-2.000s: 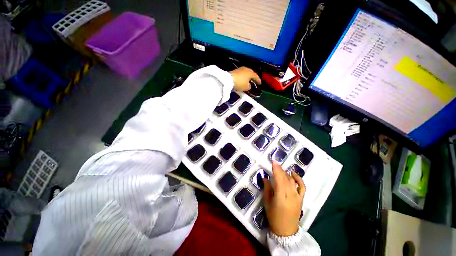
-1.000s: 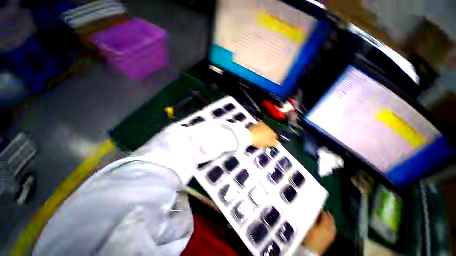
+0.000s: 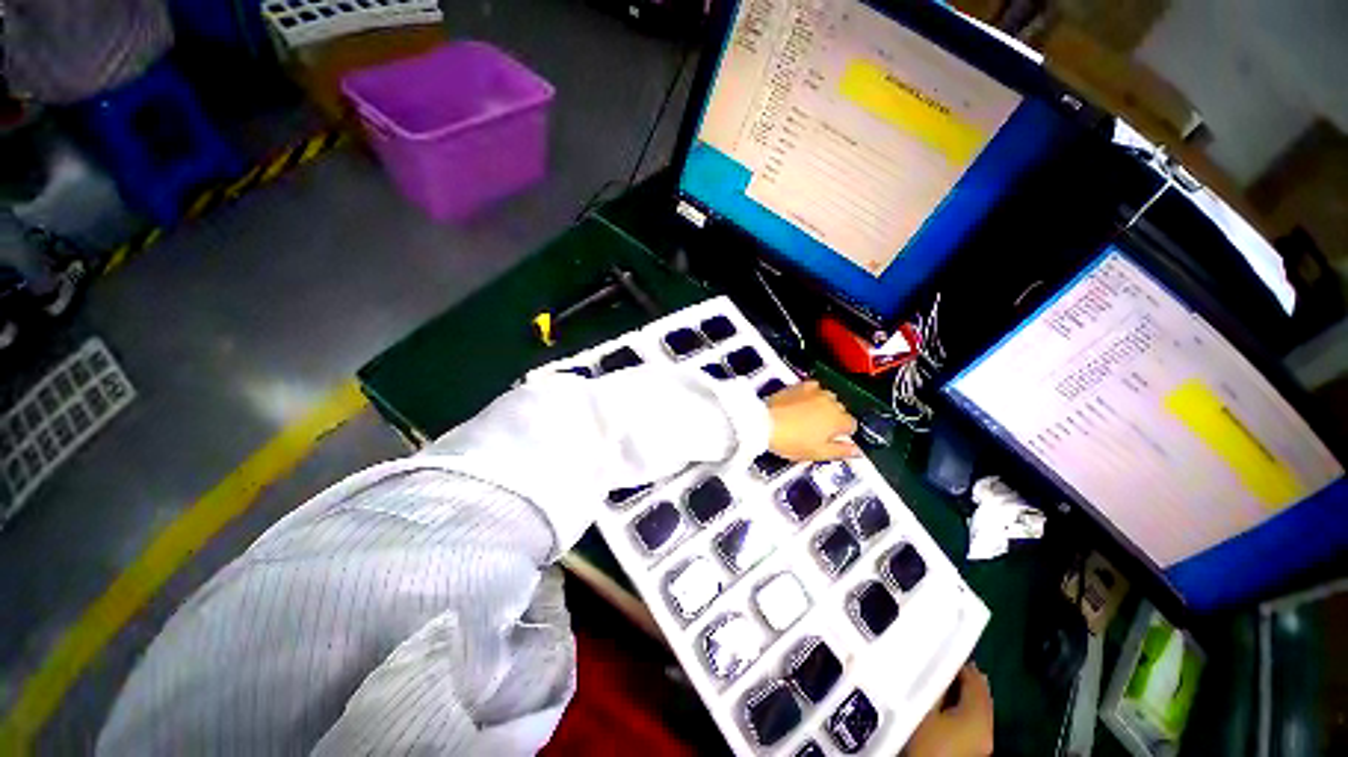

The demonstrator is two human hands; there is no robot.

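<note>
A large white tray point(image 3: 924, 673) lies tilted across the view, with rows of black rounded-square watch bodies point(image 3: 772, 711). A few pockets near its middle look pale, from glare or because they are empty. My left hand point(image 3: 810, 423) is over the tray's far right part, palm down; whether its fingers hold anything cannot be told. My left sleeve covers part of the tray. My right hand point(image 3: 954, 720) is at the tray's near right edge, with its fingers hidden and the hand cut off by the picture's bottom. It appears to hold the edge.
Two monitors, left point(image 3: 858, 133) and right point(image 3: 1153, 429), stand beyond the tray. Between them are a red box point(image 3: 869, 346) and cables. A yellow-tipped black tool point(image 3: 584, 306) lies left of the tray. A crumpled tissue point(image 3: 1005, 521) and clear box point(image 3: 1158, 683) are right. A purple crate point(image 3: 455, 133) stands on the floor.
The camera view has shifted. My left hand has come from the dark object beyond the tray's far edge onto the tray. My right hand has gone from the watch bodies to the tray's edge.
</note>
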